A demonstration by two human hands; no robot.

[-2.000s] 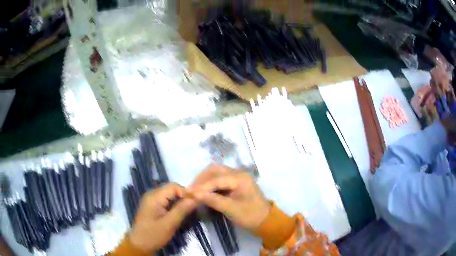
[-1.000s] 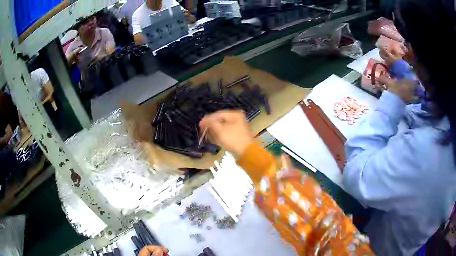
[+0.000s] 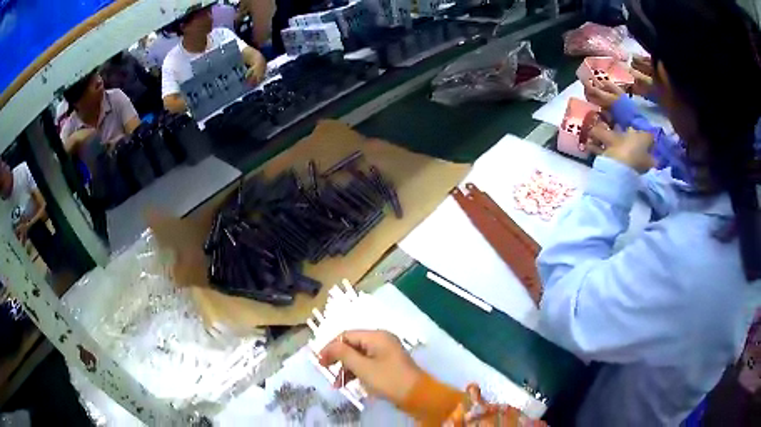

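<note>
My right hand, in an orange patterned sleeve, is at the bottom centre over the near end of the white core rods. Its thumb and fingers are close together, pointing left; whether something thin is between them is unclear. Small silver-grey metal fittings lie in loose heaps left of and below the hand on the white work sheet. The heap of black handle sleeves lies on brown kraft paper beyond the hand. My left hand is out of the picture.
A chipped pale-green frame crosses the left, beside a clear bag of white rods. At right, a neighbour in light blue sits by brown straps and pink pieces. A single white rod lies nearer.
My right hand has come back from the black heap to the white rods. My left hand, partly visible at the bottom edge before, has left view. The camera view has shifted right.
</note>
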